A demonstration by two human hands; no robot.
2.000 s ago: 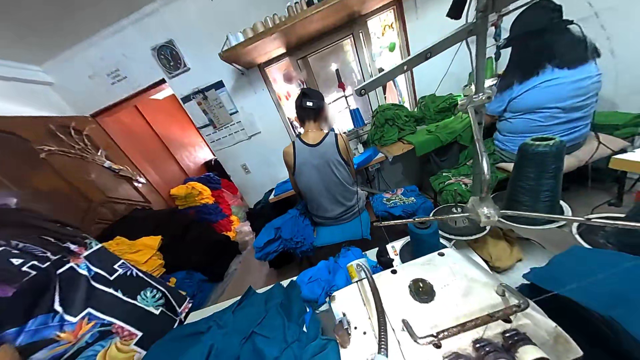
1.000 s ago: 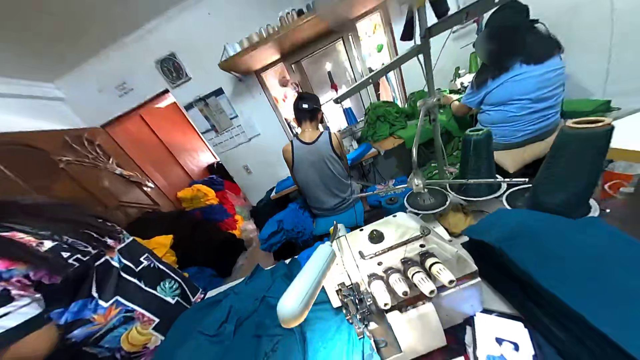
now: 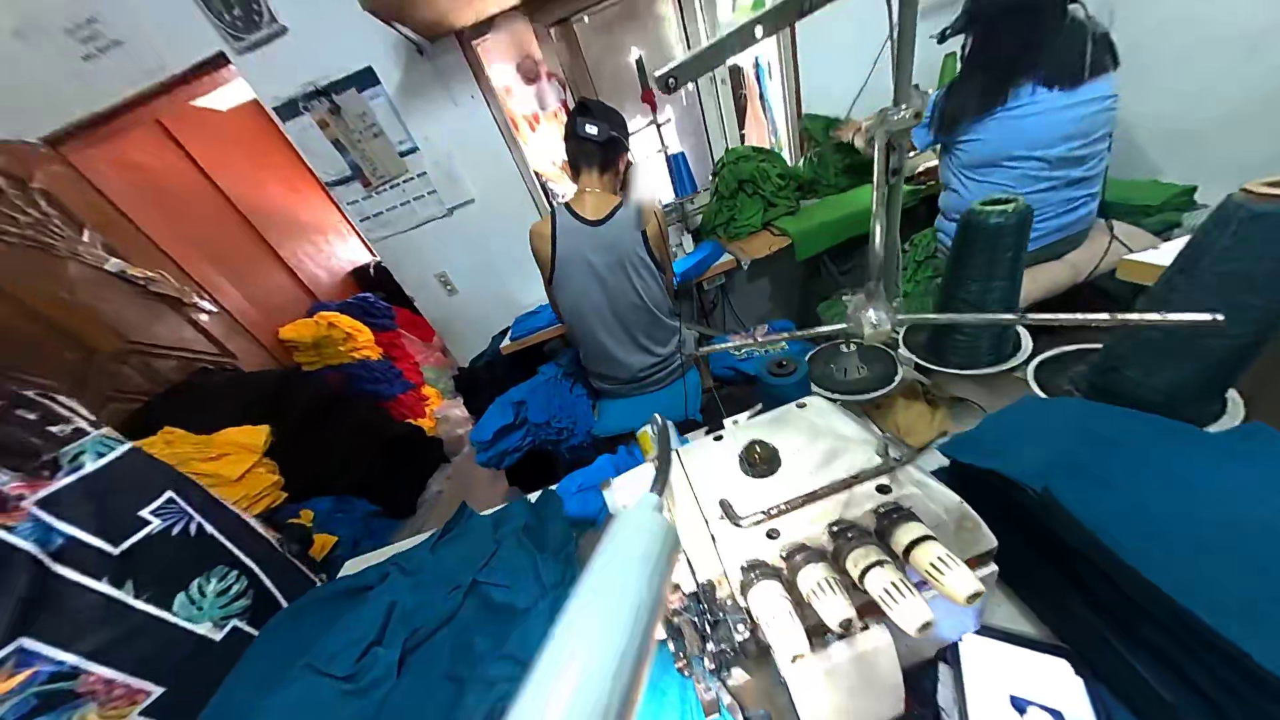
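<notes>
Neither of my hands shows in the head view. A white overlock sewing machine (image 3: 810, 470) with several cream tension dials (image 3: 870, 578) stands low at centre right. Its pale blue lamp arm (image 3: 600, 610) slants up in front of it. Teal fabric (image 3: 420, 610) lies rumpled on the table to the machine's left, and a brighter blue piece (image 3: 668, 690) shows under the machine's needle area. More teal fabric (image 3: 1130, 500) is stacked at the right. Dark green thread cones (image 3: 985, 285) stand behind the machine beside a metal thread stand (image 3: 885, 200).
A person in a grey tank top (image 3: 620, 290) sits ahead, and another in a blue shirt (image 3: 1030, 150) sits at the upper right near green fabric (image 3: 750, 190). Patterned black cloth (image 3: 150, 570) is close at the left. Piles of yellow (image 3: 330, 340), black and blue cloth lie on the floor.
The view has swung and moved, so the room and machine sit differently in the frame. The lamp arm now stands large in the lower middle.
</notes>
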